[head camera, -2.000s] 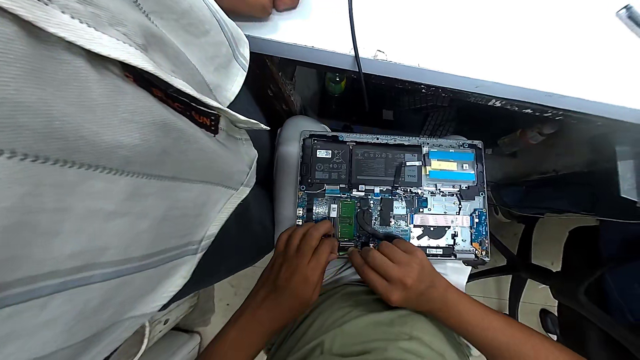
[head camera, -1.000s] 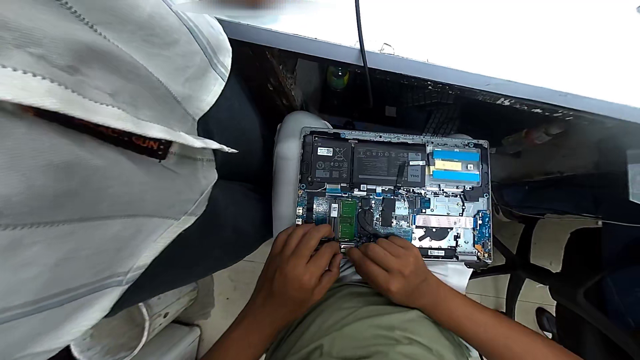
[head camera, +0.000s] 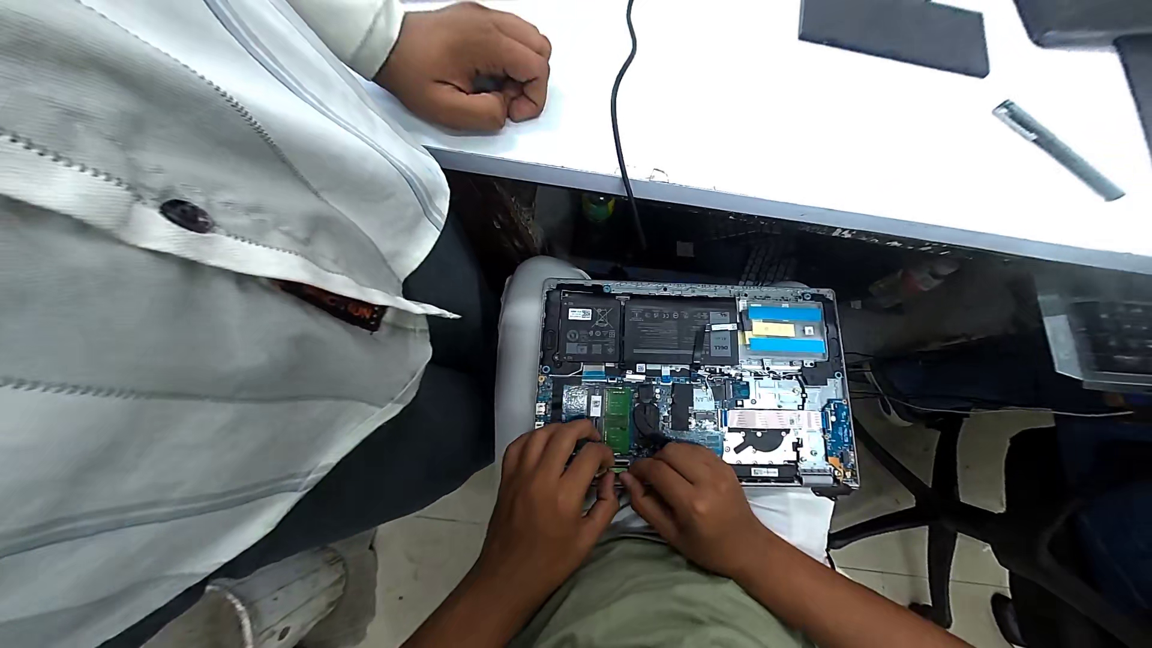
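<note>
An opened Dell laptop base (head camera: 783, 393) lies across my lap, its inside facing up. Its black battery (head camera: 675, 331) runs along the far side, left of a bay with blue and yellow strips (head camera: 785, 329). The green memory module (head camera: 617, 421) sits left of the middle, beside a coiled black cable (head camera: 646, 421). My left hand (head camera: 553, 486) has its fingers bent at the near edge, just below the module. My right hand (head camera: 693, 495) meets it there, thumb and fingertips close together. Whatever lies between the fingertips is too small and hidden to tell.
A person in a light coat (head camera: 225, 315) stands close on the left, a fist (head camera: 472, 67) resting on the white table (head camera: 765, 117). A black cable (head camera: 617, 99) hangs over the table's edge. A pen-like object (head camera: 1057, 148) lies on the right. A chair base (head camera: 940, 513) stands below.
The other person's coat has shifted and their fist now rests in plain view on the table. My hands have stayed at the laptop's near edge.
</note>
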